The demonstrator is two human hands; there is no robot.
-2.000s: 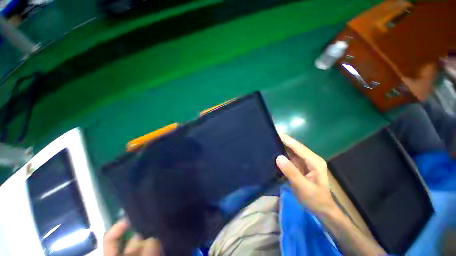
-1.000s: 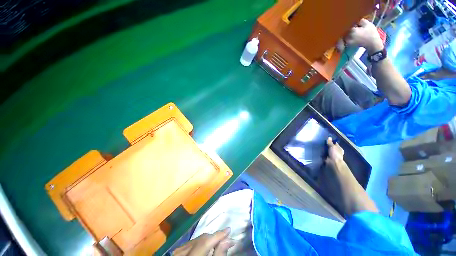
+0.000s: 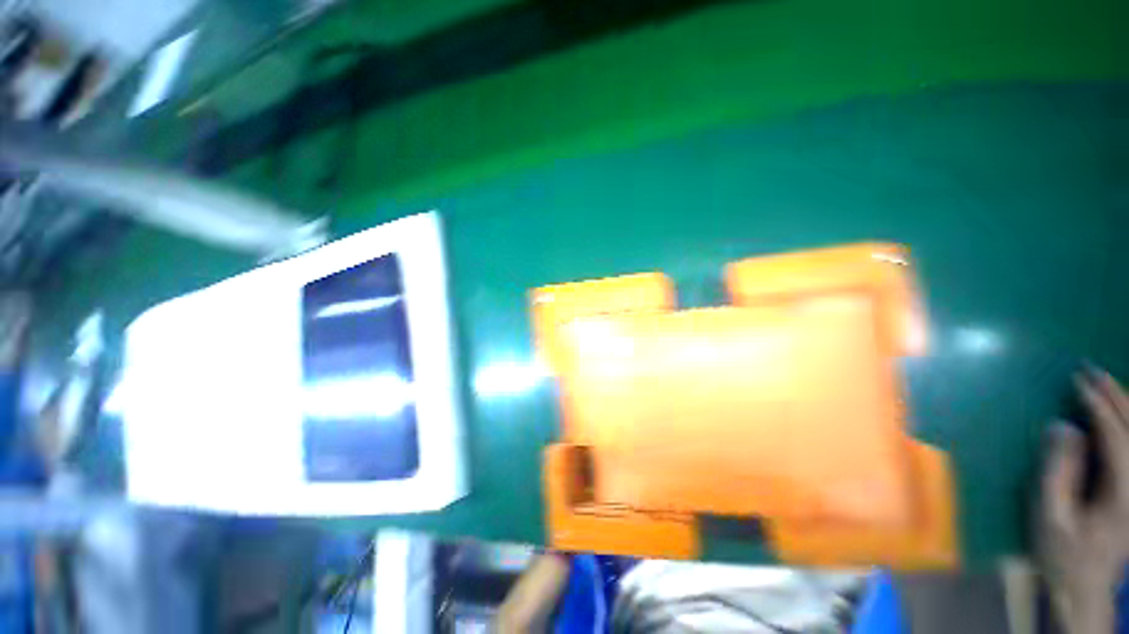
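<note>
The orange holder (image 3: 743,409) lies on the green mat in front of me, its recessed bed bare, with corner tabs around it. To its left, a glossy dark screen (image 3: 359,369) with bright reflections lies on the white board (image 3: 211,409). My right hand (image 3: 1090,495) is at the right edge, partly cut off and blurred, fingers apart and holding nothing visible. My left hand (image 3: 535,601) is low in the picture, left of my lap; only a blurred skin-coloured part shows and its fingers are hidden.
The green mat (image 3: 1015,186) runs along the bench behind the holder. A blurred pale bar (image 3: 186,198) reaches in from the left behind the white board. Blurred blue and grey shapes show below the board at the lower left.
The view has swung left, bringing the white board and screen back in. My right hand has left the black tray and the tablet. The machine and bottle are out of view.
</note>
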